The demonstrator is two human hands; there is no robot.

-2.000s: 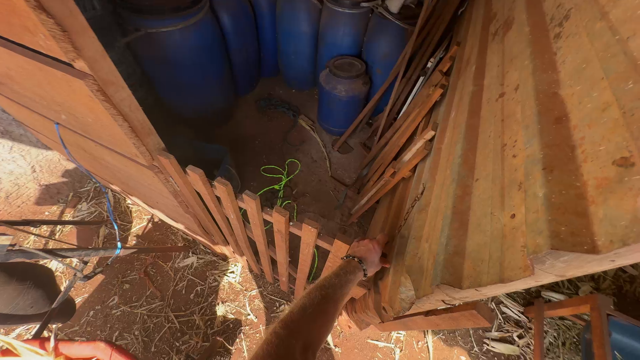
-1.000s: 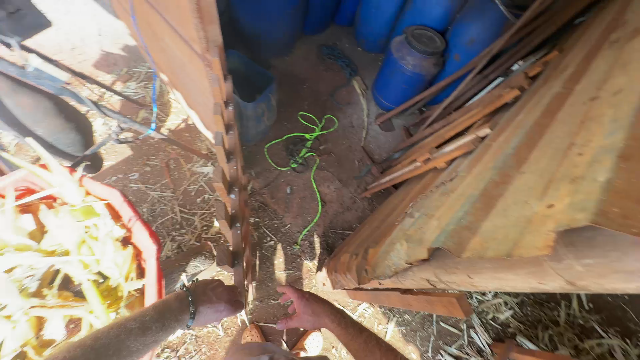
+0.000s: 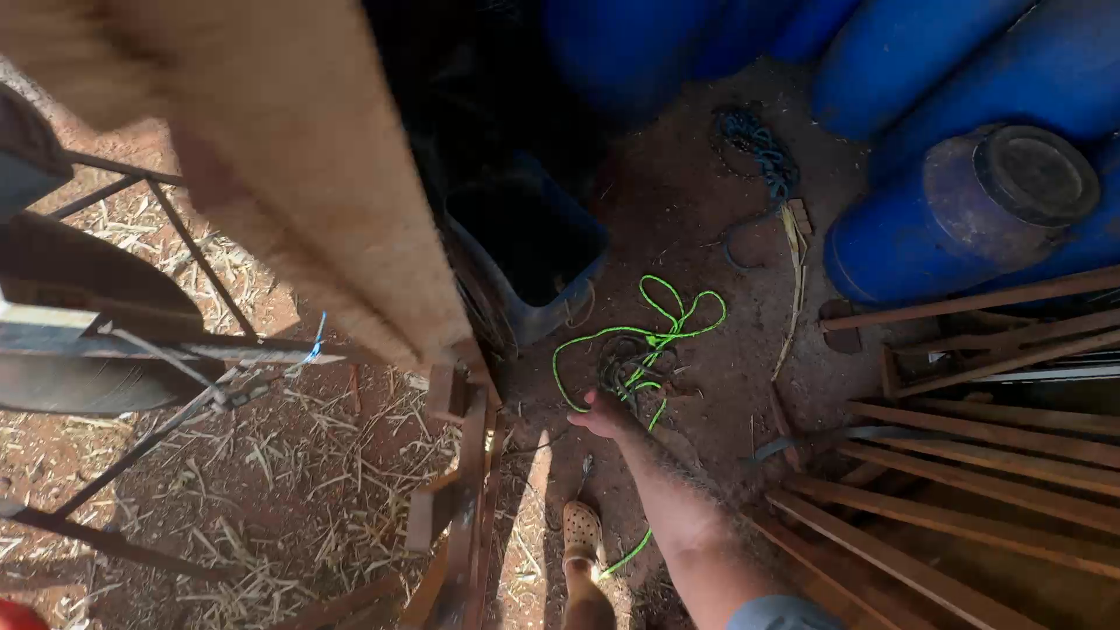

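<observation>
My right hand (image 3: pixel 604 415) reaches down over the dirt floor, its fingers beside a bright green rope (image 3: pixel 684 325) and a dark coil (image 3: pixel 623 360) lying under it. Whether the fingers touch or grip the rope cannot be told. The green rope lies in loose loops, and one length runs back under my forearm toward my foot in a tan clog (image 3: pixel 582 530). My left hand is out of view.
The slatted wooden gate (image 3: pixel 477 499) stands at left. An open-topped blue container (image 3: pixel 560 306) is beyond it. Blue drums, a smaller lidded blue drum (image 3: pixel 954 219) and a blue rope coil (image 3: pixel 757 149) lie ahead. Wooden slats (image 3: pixel 954 516) fan out at right.
The view has moved into the enclosure. My right hand has moved from near the gate to the green rope. My left hand, seen at the gate a second ago, has gone out of view.
</observation>
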